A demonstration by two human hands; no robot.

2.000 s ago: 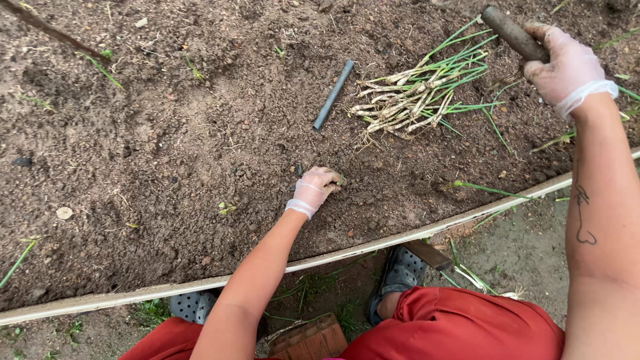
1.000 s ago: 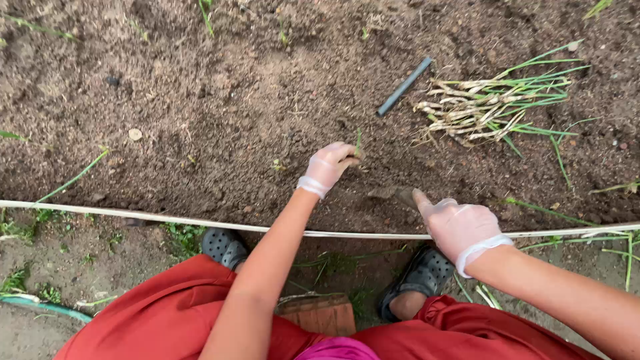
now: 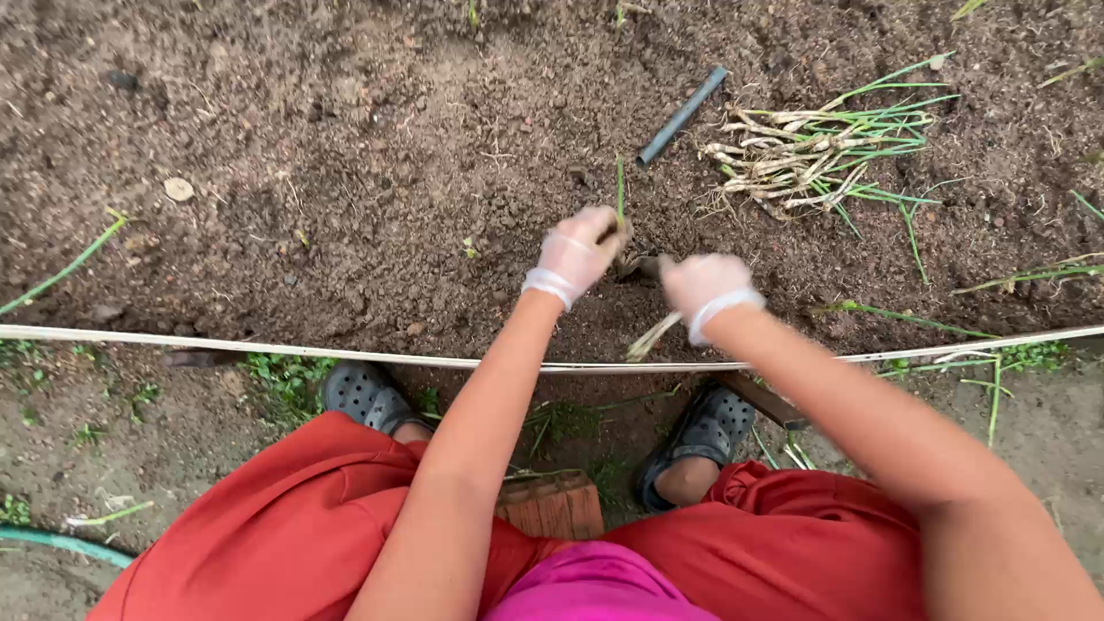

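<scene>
My left hand, in a clear thin glove, pinches a green onion seedling whose leaf stands up from the fingers at the soil. Close to its right, my gloved right hand is closed round a tool, whose dark blade touches the soil beside the left fingers; the handle is hidden in the fist. Below that hand a pale onion stem is seen by the bed's edge. A pile of green onion seedlings with bare roots lies on the soil up and to the right.
A short grey pipe lies left of the pile. A thin pale edging strip bounds the soil bed in front of my feet. Beyond it are a brick, my clogs, weeds and a green hose. Loose onion leaves lie at both sides.
My right hand, at the upper right beyond the seedlings two seconds ago with a handle in it, has come down beside my left hand. The left hand stays low at the soil. The view has shifted.
</scene>
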